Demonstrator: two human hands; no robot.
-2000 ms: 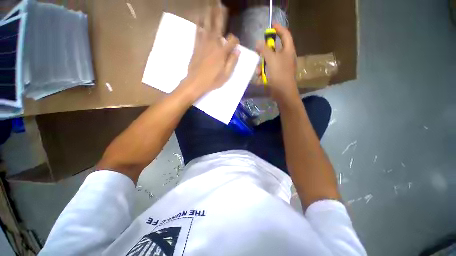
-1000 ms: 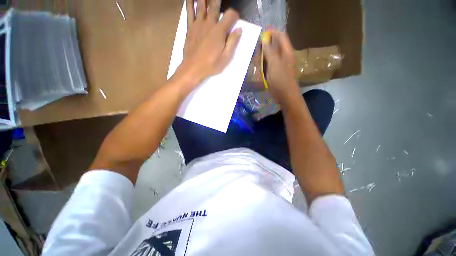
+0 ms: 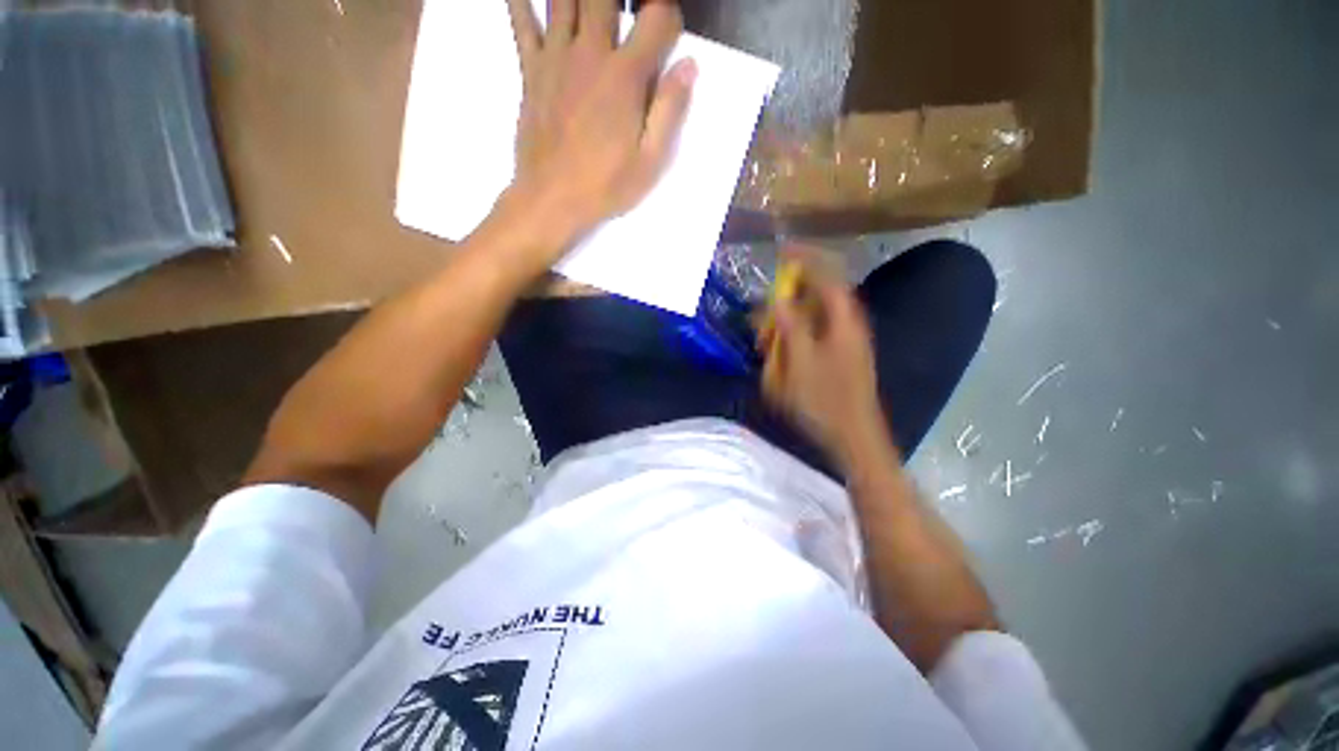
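Note:
A white sheet, a solar panel lying white side up, rests on the brown table with its lower right corner over the edge. My left hand lies spread flat on it, pressing it down; the fingertips reach the picture's top edge. My right hand is blurred, below the panel's right edge and above my lap. It is closed around the yellow handle of a cutter. The blade is too blurred to make out. The hand and cutter are apart from the panel.
A stack of panels with pale layered edges stands on the table at the left. An open carton with a taped flap is at the upper right, with whitish trimmings inside. A blue stool shows between my legs. Thin slivers litter the grey floor.
My right hand with the cutter has moved down along the panel's right edge towards my lap. The panel has turned slightly under my left hand, and its lower corner sits higher in the picture.

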